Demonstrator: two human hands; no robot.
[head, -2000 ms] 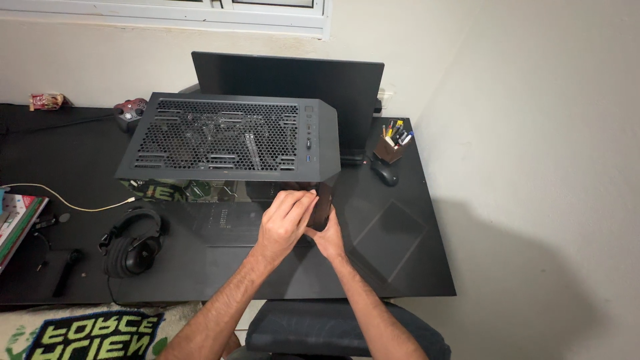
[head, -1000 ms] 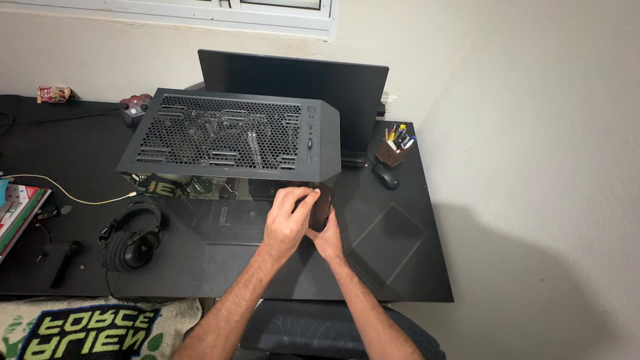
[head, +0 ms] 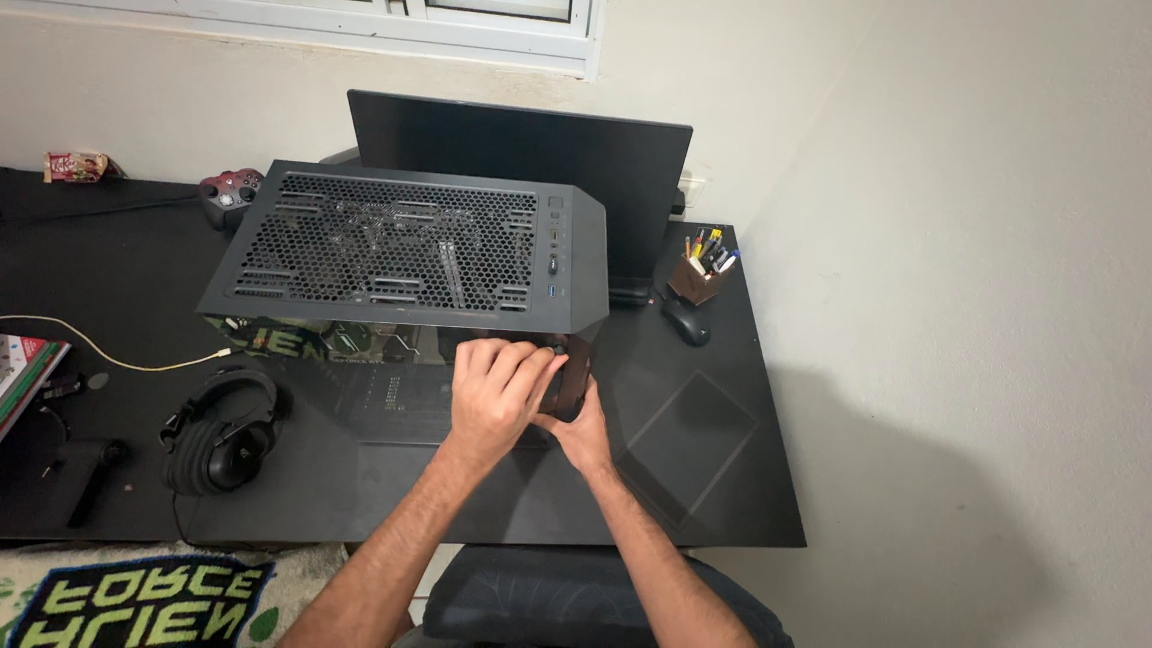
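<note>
A black desktop computer case (head: 585,261) stands upright on the black desk, its perforated top panel facing up and its glass side toward me. My left hand (head: 504,387) is at the upper front corner of the glass side, thumb and fingertips pinched together on a small dark part that they mostly hide; what it is I cannot tell. My right hand (head: 580,427) is lower and to the right, fingers around the lower front edge of a dark panel (head: 572,382) at the case's front. Graphics hardware shows dimly through the glass.
Behind the case stands a monitor (head: 522,135). To the right are a pen holder (head: 697,283) and a computer mouse (head: 687,322). Left lie a headset (head: 225,441), a white cable (head: 108,355), books (head: 31,378) and a game controller (head: 229,193). A chair (head: 576,598) stands below the desk edge.
</note>
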